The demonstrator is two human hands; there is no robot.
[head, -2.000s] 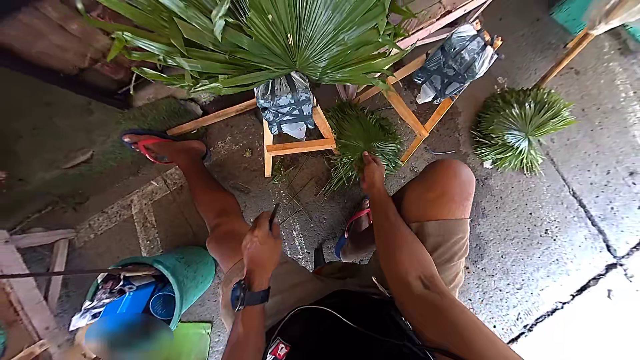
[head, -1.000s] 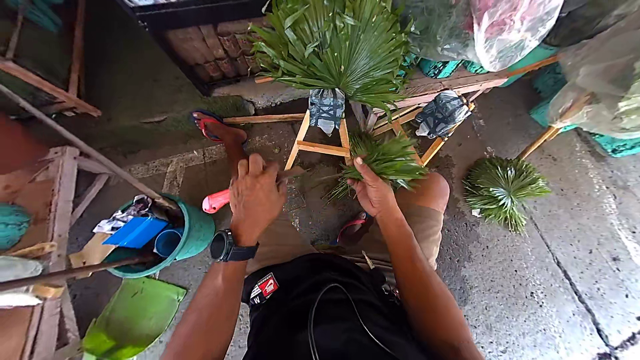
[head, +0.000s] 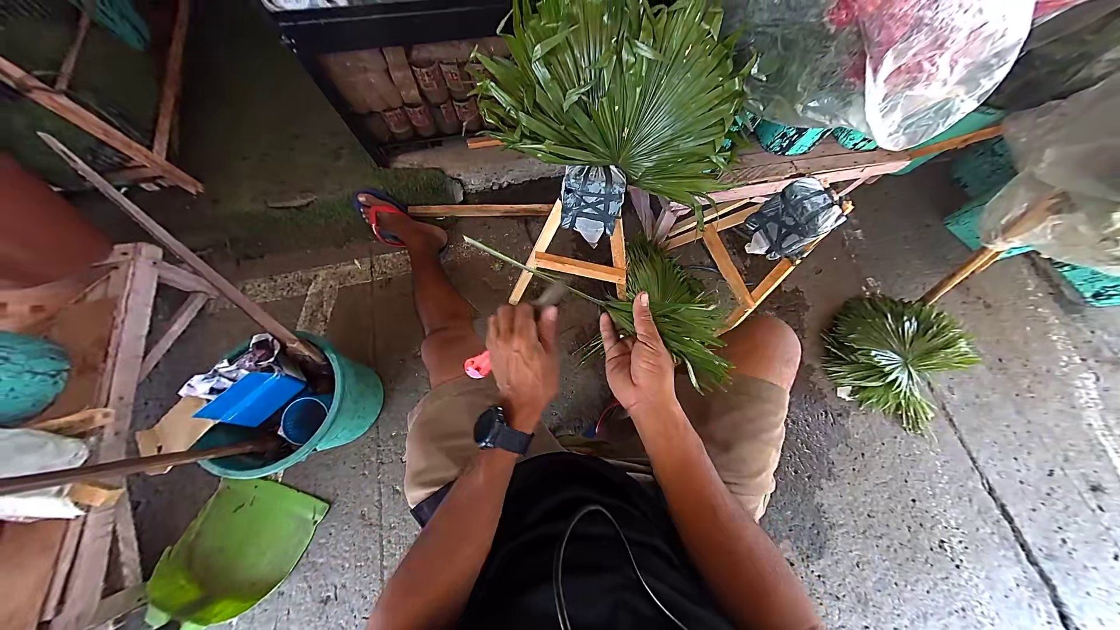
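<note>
My left hand (head: 522, 350), with a dark watch at the wrist, is closed around a tool. Its pink end (head: 478, 365) sticks out at the left and a blurred, blade-like part (head: 550, 294) at the upper right. Palm up, my right hand (head: 643, 357) has its thumb and fingers at the base of a green fan palm leaf (head: 687, 328); the exact grip is partly hidden. A thin green stalk (head: 529, 264) runs from this leaf to the upper left. More palm leaf lies just behind it. Beyond, a large palm-leaf bunch (head: 630, 96) rises above a wooden stand (head: 579, 266) wrapped in dark plastic.
At left stand a teal bucket (head: 359, 385) with rubbish and sticks, a green plastic dustpan-like piece (head: 241, 542) and a wooden frame (head: 127, 350). A second wrapped stand (head: 739, 271) and a round palm bunch (head: 897, 354) are at right. Plastic-covered bundles (head: 927, 70) fill the upper right.
The leaf's stalk now shows, pointing to the upper left between my hands. My left hand has moved nearer the leaf. The view has shifted, showing more of the upper right.
</note>
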